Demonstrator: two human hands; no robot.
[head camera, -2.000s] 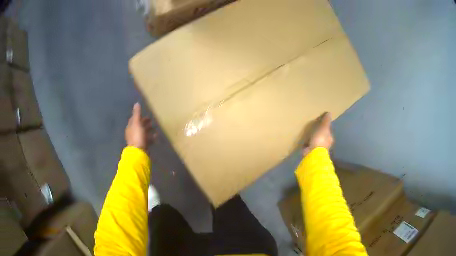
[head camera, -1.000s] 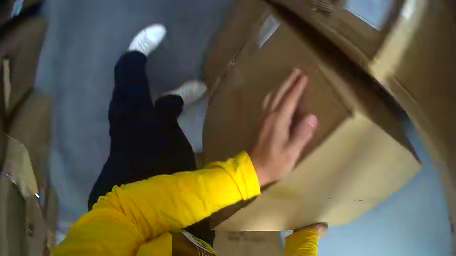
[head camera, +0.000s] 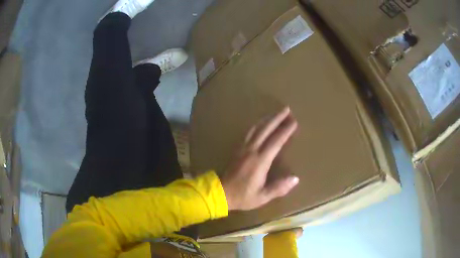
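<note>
A large brown carton (head camera: 318, 126) fills the middle, its broad face towards me and a pale lit edge along its lower right. A white label (head camera: 293, 34) is on its upper part. My left hand (head camera: 260, 166) lies flat against this face, fingers spread, thumb towards the right. My right hand (head camera: 298, 232) shows only as fingertips beyond a yellow sleeve at the carton's bottom edge; the rest is hidden. The carton sits between my two hands. I cannot tell what bears its weight.
Another carton (head camera: 353, 25) with a torn hole and white label (head camera: 438, 79) stands close along the right, a narrow gap between. My legs and white shoes (head camera: 169, 60) are at upper left on the grey floor (head camera: 55, 95). More cartons (head camera: 9, 90) line the left edge.
The carton has turned from its tilted pose, so its broad labelled face shows more. My left hand has moved down and left in view. The right-hand carton's label and hole now show clearly.
</note>
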